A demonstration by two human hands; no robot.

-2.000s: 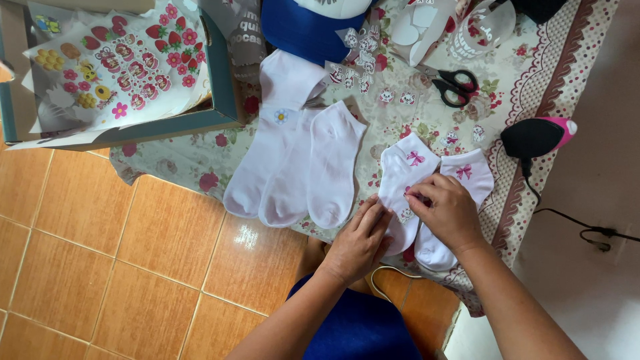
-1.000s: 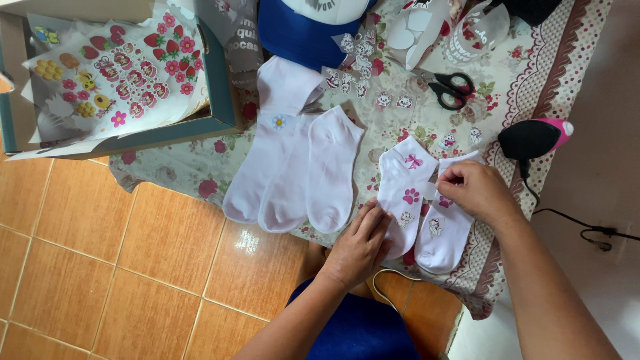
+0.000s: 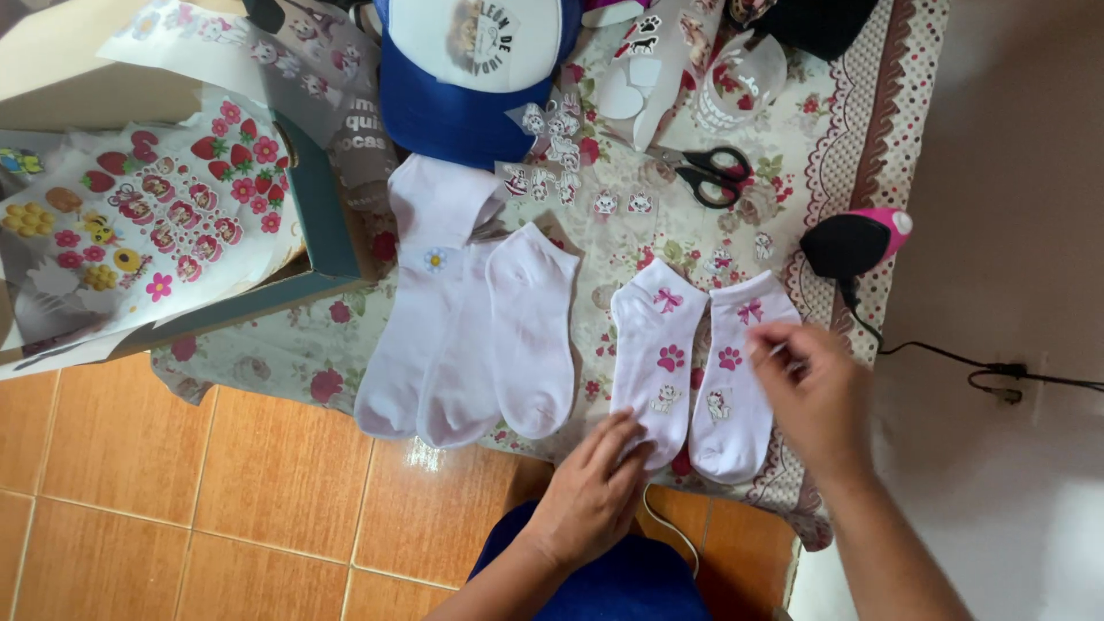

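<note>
Two white ankle socks lie side by side, toes toward me, each bearing a pink bow, a pink paw print and a white cat figure. My left hand (image 3: pixel 599 483) rests with its fingers on the toe end of the left one (image 3: pixel 638 345), holding nothing that shows. My right hand (image 3: pixel 811 388) hovers blurred over the right edge of the other sock (image 3: pixel 733 440), thumb and forefinger close together; whether something is between them I cannot tell. Left of this pair, several plain white socks (image 3: pixel 533 336) overlap, one with a small blue flower (image 3: pixel 434 260).
Black-handled scissors (image 3: pixel 716 175) and small cat transfers (image 3: pixel 623 203) lie behind the socks. A black and pink mini heat press (image 3: pixel 854 241) sits at the right, its cord running off right. A blue and white cap (image 3: pixel 474 112) and a box (image 3: pixel 323 216) of printed transfer sheets are at the left.
My right hand has moved right, from the left sock to over the right sock's edge. The paw prints and cat figures, partly covered by my hands two seconds ago, now show on both socks.
</note>
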